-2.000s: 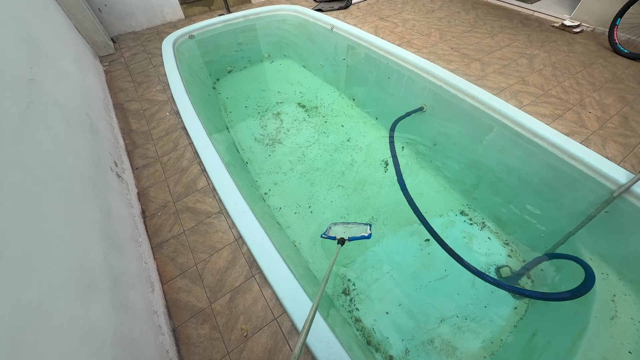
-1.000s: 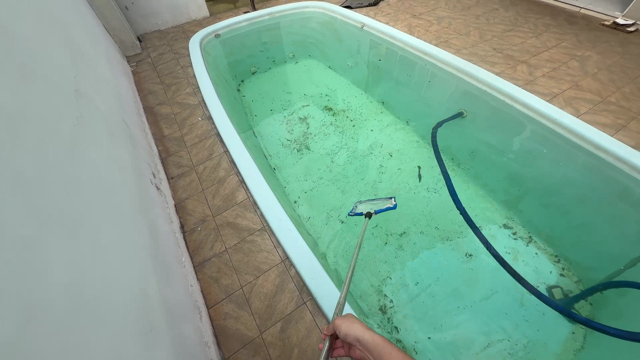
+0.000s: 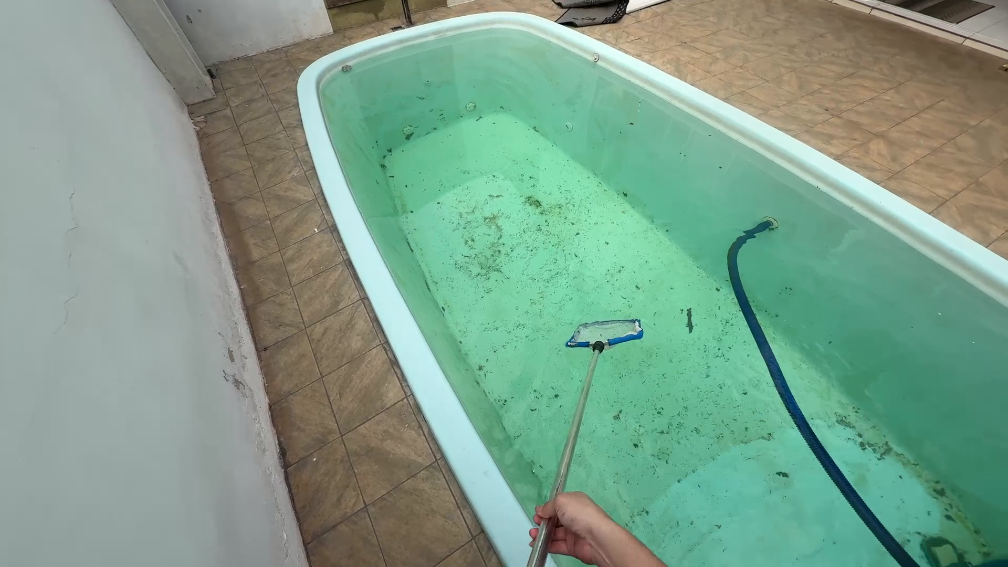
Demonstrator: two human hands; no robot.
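Note:
A hand entering from the bottom right of centre, which looks like my right hand (image 3: pixel 575 526), grips a metal telescopic pole (image 3: pixel 577 425) near the pool's edge. At the pole's far end a blue-framed pool skimmer net (image 3: pixel 606 332) lies at the water surface, over the pool's middle. Dark debris (image 3: pixel 488 236) is scattered across the pool floor, and a small dark piece (image 3: pixel 690 320) shows to the right of the net. My left hand is out of view.
The pool's pale rim (image 3: pixel 429 370) runs along a tiled walkway (image 3: pixel 346 441), with a white wall (image 3: pixel 118 315) on the left. A blue hose (image 3: pixel 776 370) curves from the right pool wall down to a fitting (image 3: pixel 941 551). A dark mat (image 3: pixel 594 13) lies beyond the far end.
My right hand, out of view two seconds ago, has come into the picture, gripping the pole. The view has swung to the right side of the wall slightly, shifting the pool rightward.

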